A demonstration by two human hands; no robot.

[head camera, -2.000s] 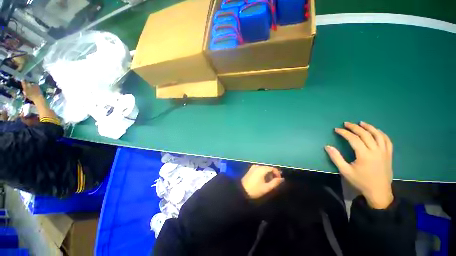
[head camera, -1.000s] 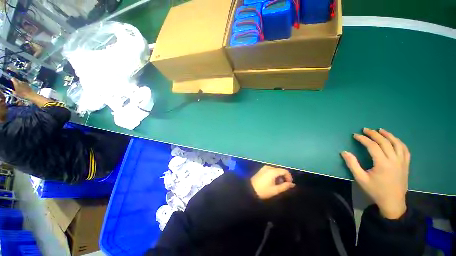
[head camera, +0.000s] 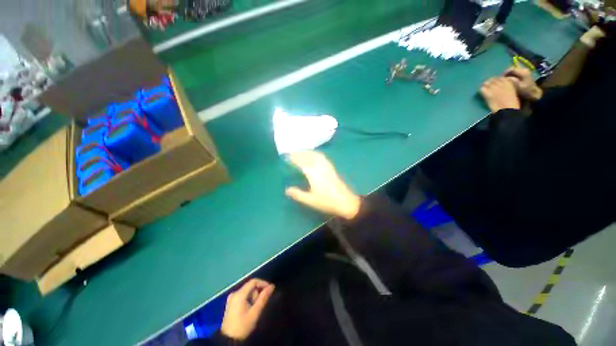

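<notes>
A glaring white housing [head camera: 302,131] lies on the green bench in front of me, with a thin black cable [head camera: 373,133] trailing from it to the right. My right hand [head camera: 323,186] reaches over the bench, its fingertips at the near edge of the housing; the glare hides whether they touch. Its thumb is apart from the fingers and nothing shows in it. My left hand [head camera: 247,308] is low, by the bench's front edge, with fingers curled; whether it holds anything cannot be seen.
An open brown carton [head camera: 159,174] of blue battery packs [head camera: 130,140] stands left. Small brassy fittings [head camera: 414,75] and a heap of white parts [head camera: 435,42] lie far right, near another person's hands [head camera: 511,89] and yellow-handled pliers [head camera: 523,62]. A blue bin shows below the bench.
The view has swung right, so the carton shows farther left and the housing, fittings and neighbour on the right are in view. My right hand now lies at the housing; my left hand remains curled.
</notes>
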